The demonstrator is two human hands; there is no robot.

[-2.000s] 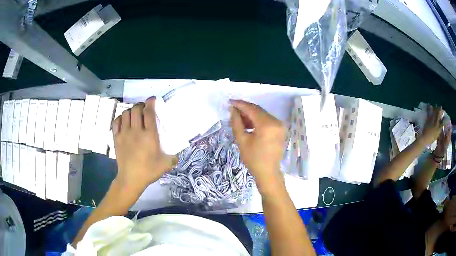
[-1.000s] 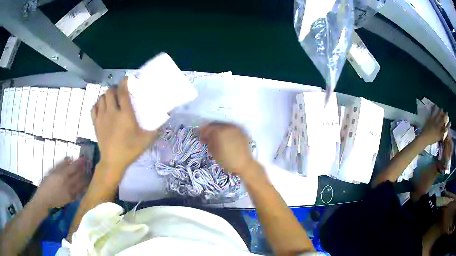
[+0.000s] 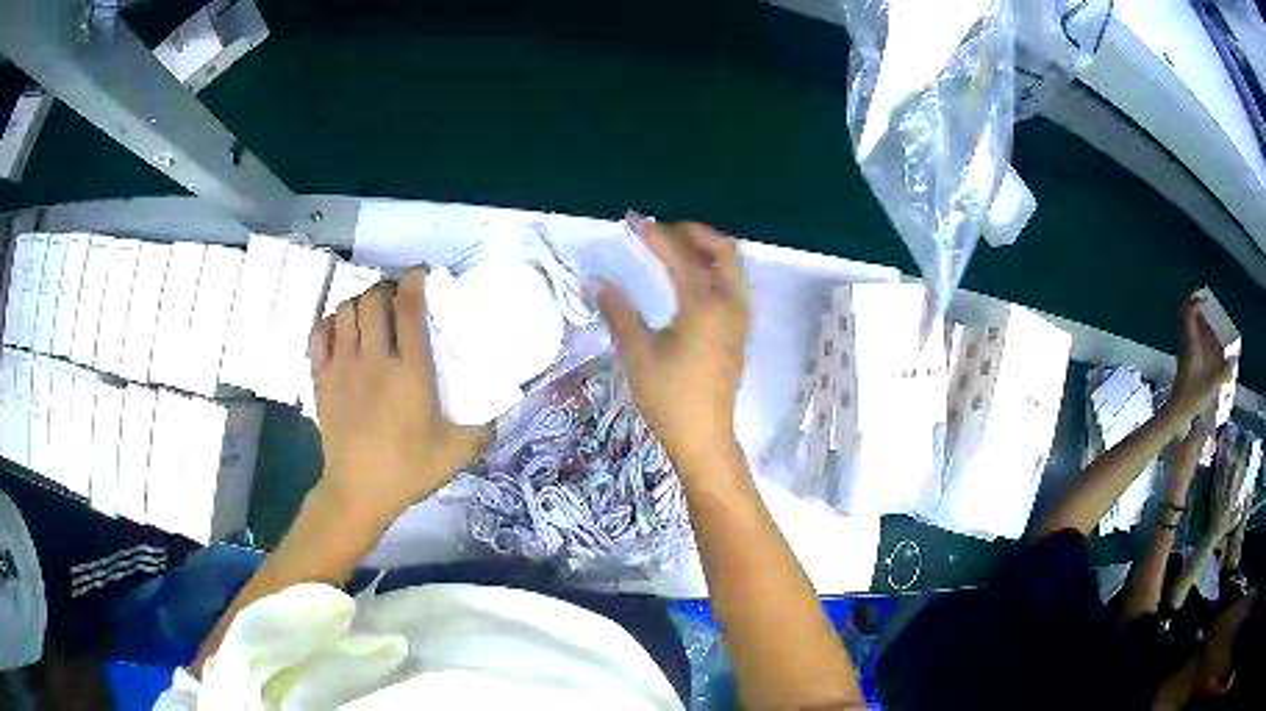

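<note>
My left hand (image 3: 382, 382) grips an open white retail box (image 3: 479, 396) at its left side. A smooth white inner tray (image 3: 507, 322) with a rounded edge shows in the box. A white coiled cable (image 3: 558, 278) lies at the tray's upper right, by the box. My right hand (image 3: 683, 333) is right of the box and holds a flat white piece (image 3: 639, 278) between thumb and fingers; whether it is a flap or a separate piece I cannot tell. A heap of coiled cables (image 3: 590, 486) lies in clear plastic below the box, between my forearms.
Tight rows of white boxes (image 3: 125, 313) stand at left. Box stacks (image 3: 889, 403) stand at right on the white sheet (image 3: 785, 306). A clear plastic bag (image 3: 933, 153) hangs over the green belt (image 3: 555, 111). Another person's hand (image 3: 1201, 364) holds a white box at far right.
The box has come down and right with my left hand and shows its inner tray. My right hand has moved up from the cable heap. Another person's hand at lower left has gone.
</note>
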